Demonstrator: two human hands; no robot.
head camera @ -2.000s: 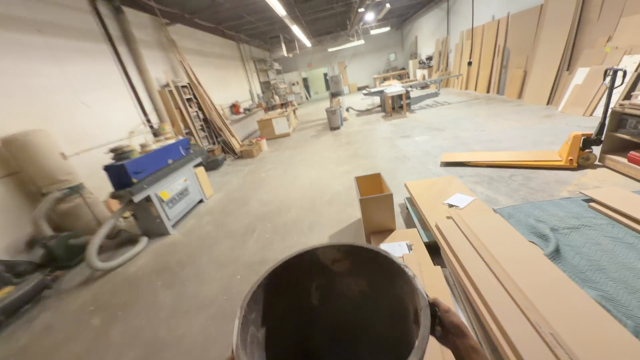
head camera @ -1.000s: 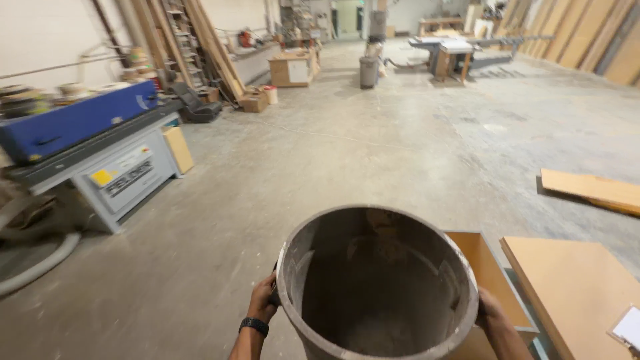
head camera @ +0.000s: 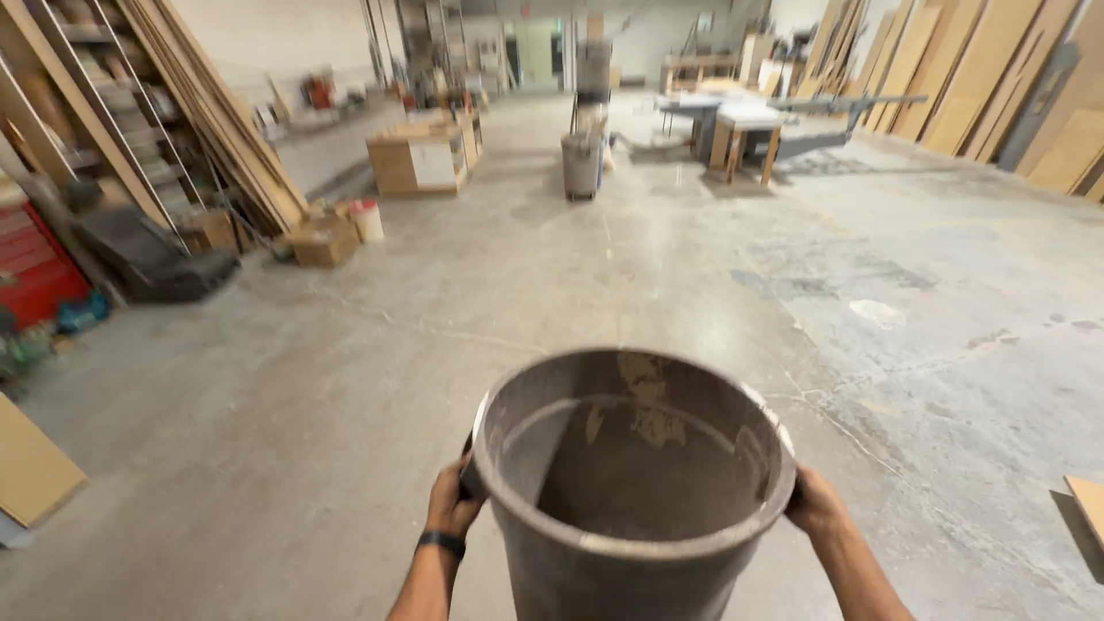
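Observation:
A large round grey plastic trash can (head camera: pixel 634 552) is held upright in front of me, low in the middle of the view. Its open mouth faces me, and pale dried patches mark the inner wall. My left hand (head camera: pixel 453 498) grips the handle on its left side, with a dark band on that wrist. On the opposite side my right hand (head camera: pixel 815 500) grips the can just below the rim. The fingers of both hands are partly hidden by the can, and its base is out of view.
Ahead on the concrete floor stand another grey trash can (head camera: pixel 580 168), a wooden cabinet (head camera: pixel 414 164) and a table with wooden legs (head camera: pixel 749 125). At left are a cardboard box (head camera: pixel 323 241), a white bucket (head camera: pixel 366 221) and a black seat (head camera: pixel 151 250). Sheet panels (head camera: pixel 975 78) lean at right.
The view has moved forward through the shop, and the far trash can and cabinet appear nearer. The blue-topped machine and the open wooden box have left view. Both hands still hold the can.

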